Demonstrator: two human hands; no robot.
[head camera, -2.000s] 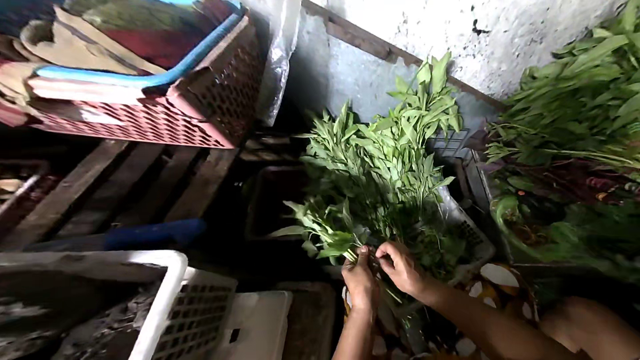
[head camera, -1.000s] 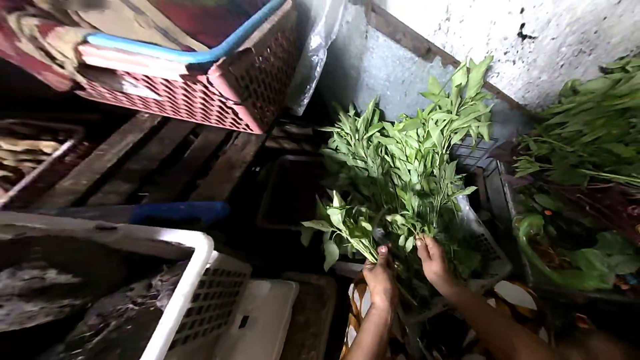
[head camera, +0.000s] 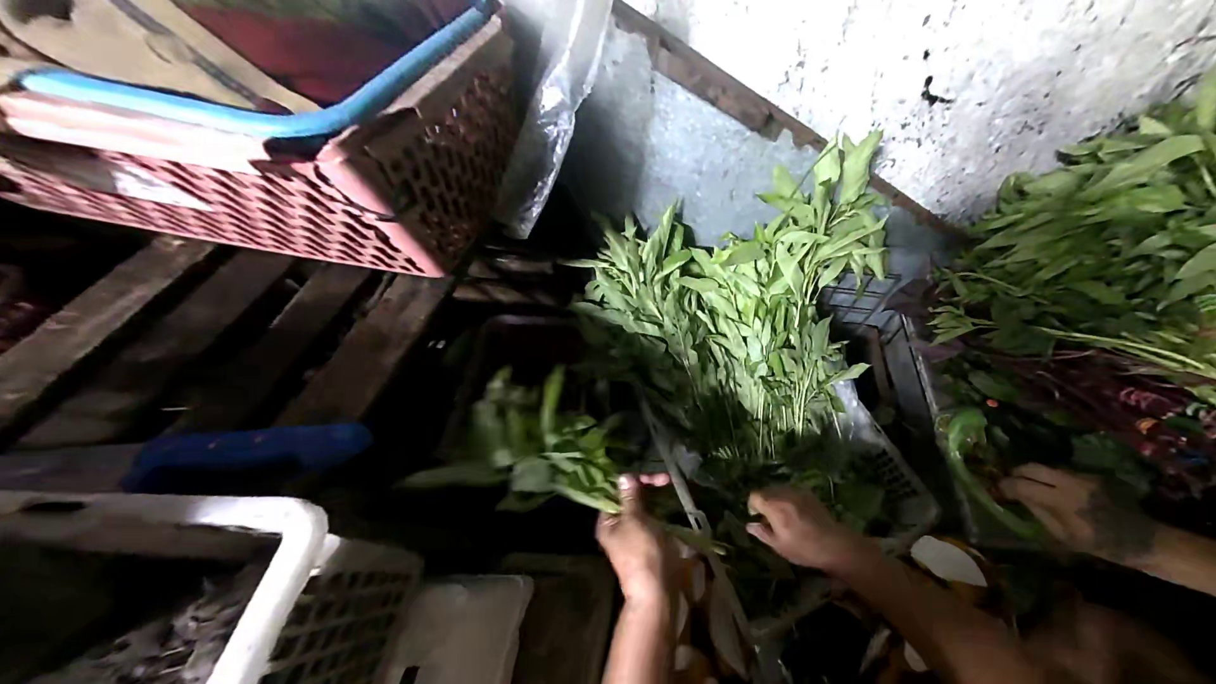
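Note:
My left hand (head camera: 638, 543) grips a small bunch of leafy green stems (head camera: 560, 461), whose leaves point to the upper left and are partly blurred. To its right, my right hand (head camera: 793, 525) has its fingers curled at the lower edge of the crate greens; whether anything is between them is unclear. Upright leafy green stems (head camera: 760, 323) fill a plastic crate (head camera: 888, 456) just beyond both hands, with their stem bases in shadow.
Another person's hand (head camera: 1054, 503) reaches in at the right, by more greens (head camera: 1121, 228). A pink plastic crate (head camera: 228, 209) rests on wooden slats (head camera: 95, 313) at upper left. A white crate (head camera: 304, 532) and a blue object (head camera: 247, 454) are at lower left; a wall (head camera: 912, 85) stands behind.
My left hand has moved left with its bunch, away from the upright greens, and my hands are farther apart. Another person's hand now shows at the right.

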